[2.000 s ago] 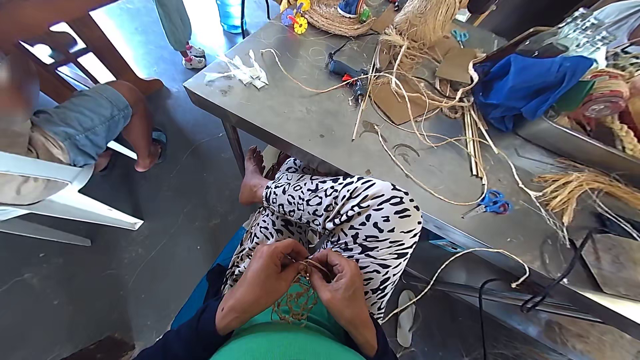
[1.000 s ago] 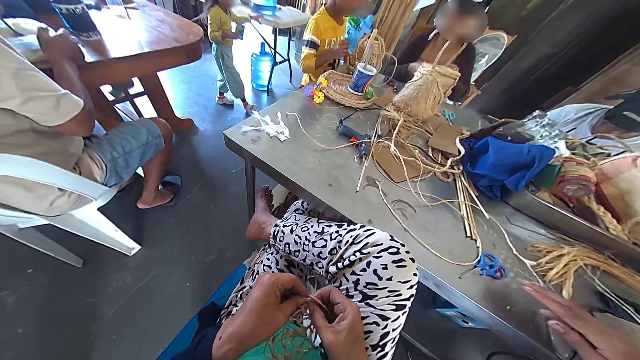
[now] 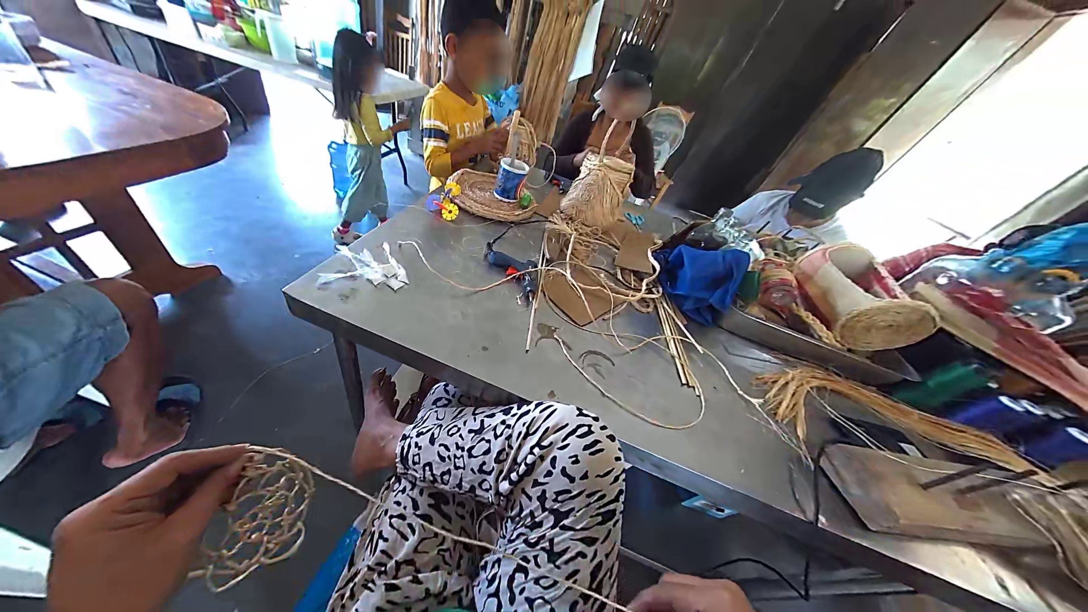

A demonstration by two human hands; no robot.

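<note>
Between the thumb and fingers of my left hand [image 3: 144, 527], at the lower left, is the edge of a looped, netted piece of natural fibre cord [image 3: 268, 510]. A strand of the same cord [image 3: 450, 534] runs from it across my patterned trousers, down to my right hand [image 3: 690, 593] at the bottom edge. Only the top of my right hand shows; it appears to pinch the cord, with its fingertips partly cut off by the frame. The netting hangs beside my knee, over the floor.
On the metal table [image 3: 408, 331] lie a glue gun [image 3: 510, 263], cardboard pieces [image 3: 578, 293], loose cords, thin sticks [image 3: 676, 340], a blue cloth [image 3: 704, 276] and a raffia bundle [image 3: 901, 416]. A woven bag [image 3: 599, 191] stands farther back. Several people are around; a seated person's leg [image 3: 136, 365] is at left.
My hands, together over my lap earlier, are now far apart, with the cord stretched between them. The view has shifted, showing more of the room.
</note>
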